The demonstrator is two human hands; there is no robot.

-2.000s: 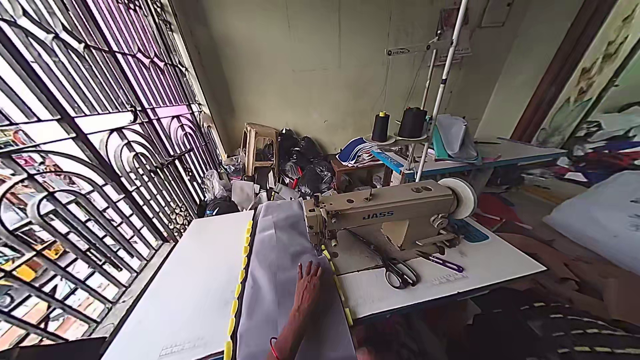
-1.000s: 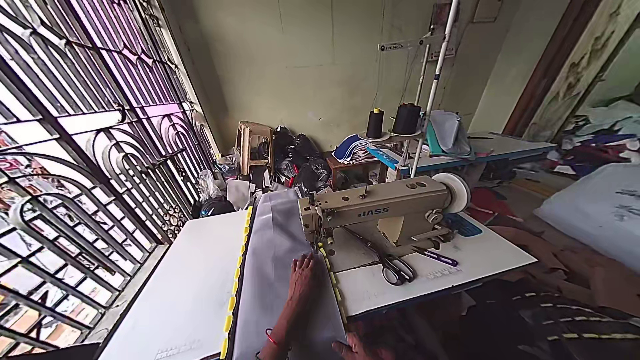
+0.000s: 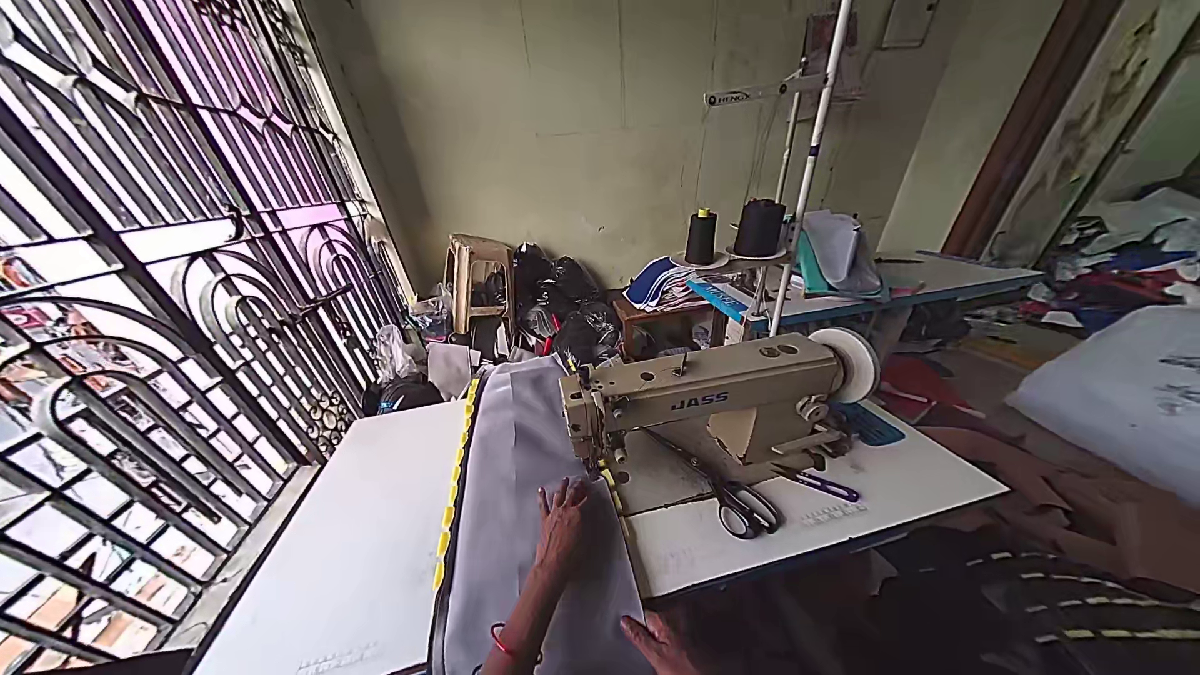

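Note:
A long piece of grey fabric [image 3: 511, 441] with black-and-yellow trim along its edges lies on the white sewing table [image 3: 328, 506]. Its right edge runs under the needle area of a beige JASS sewing machine [image 3: 712, 384]. My left hand [image 3: 562, 525] presses flat on the cloth just in front of the needle area, fingers spread, a red band at the wrist. At the lower right edge of the fabric is my right hand [image 3: 656, 642], thumb on top of the cloth; its other fingers are hidden. Black-handled scissors [image 3: 745, 506] and a purple-handled tool [image 3: 825, 486] rest right of the cloth.
A metal window grille [image 3: 187, 281] borders the left side. Behind the machine are a plastic stool [image 3: 478, 281], black bags [image 3: 562, 291] and black thread cones [image 3: 757, 228] on a stand. A second table [image 3: 937, 279] stands back right. Dark fabric with yellow marks [image 3: 1106, 600] hangs at lower right.
My right hand has come into view at the fabric's lower right edge; two seconds ago it was not visible there. My left hand remains on the cloth near the machine.

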